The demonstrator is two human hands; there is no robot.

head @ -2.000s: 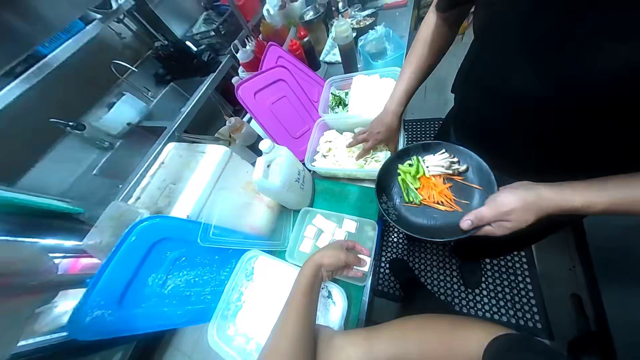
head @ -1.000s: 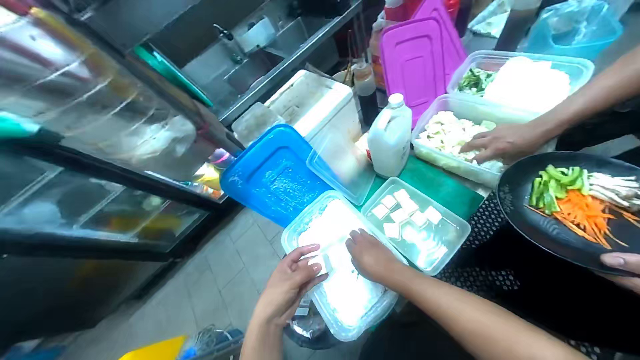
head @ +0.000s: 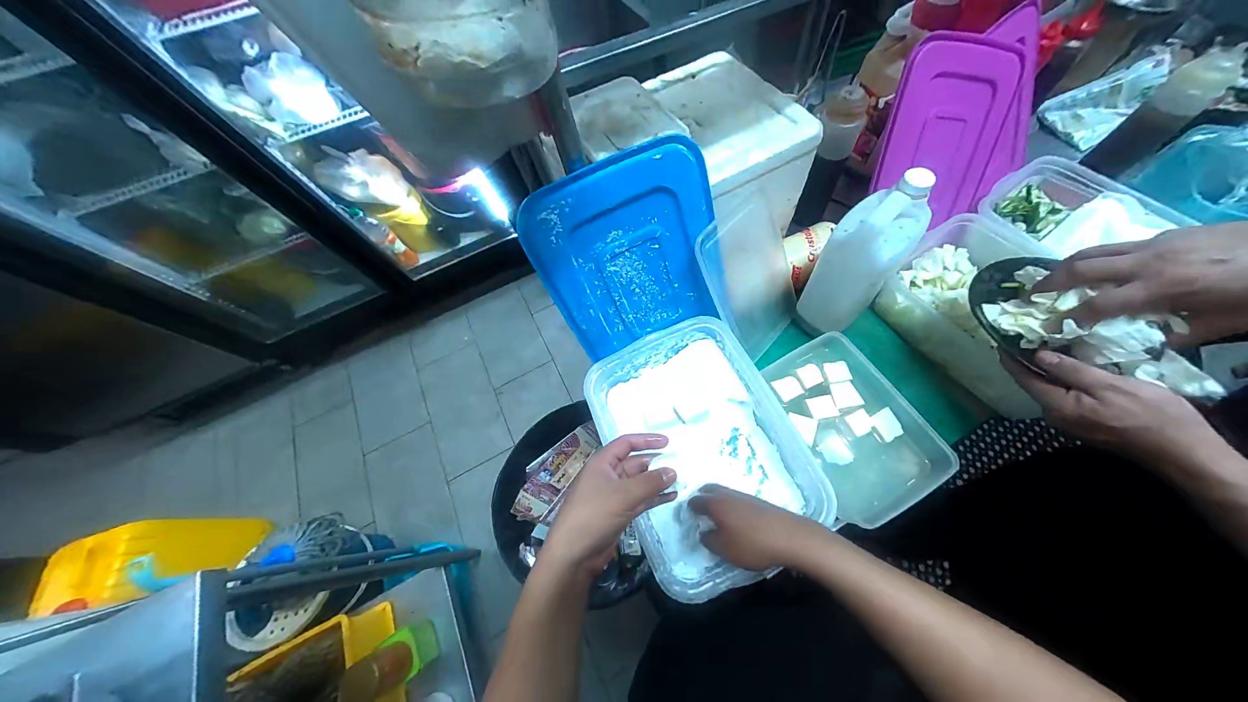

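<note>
A clear plastic container of white powder [head: 697,390] lies under both my hands. My left hand [head: 619,492] is over its left side, thumb and fingers apart, with nothing seen between them. My right hand [head: 746,526] has its fingertips down in the powder near the container's lower end; whether they hold a piece is hidden. A pale cube [head: 692,408] sits on the powder above my hands. To the right, a shallow clear container [head: 907,478] holds several white cubes [head: 846,394]. A blue plastic lid [head: 629,249] leans behind the powder container.
At the right, a co-worker's hands [head: 1121,390] hold a dark plate of pale leafy pieces beside a container of chopped vegetables [head: 941,268]. A white plastic jug [head: 868,253] stands behind the cubes. A black bin [head: 517,468] is below left; a glass-door fridge [head: 390,263] stands beyond.
The view has swung left. Two seconds ago my right hand was at the container of cubes; now it is in the powder. The co-worker's plate shows pale leafy pieces where carrot and green strips were visible.
</note>
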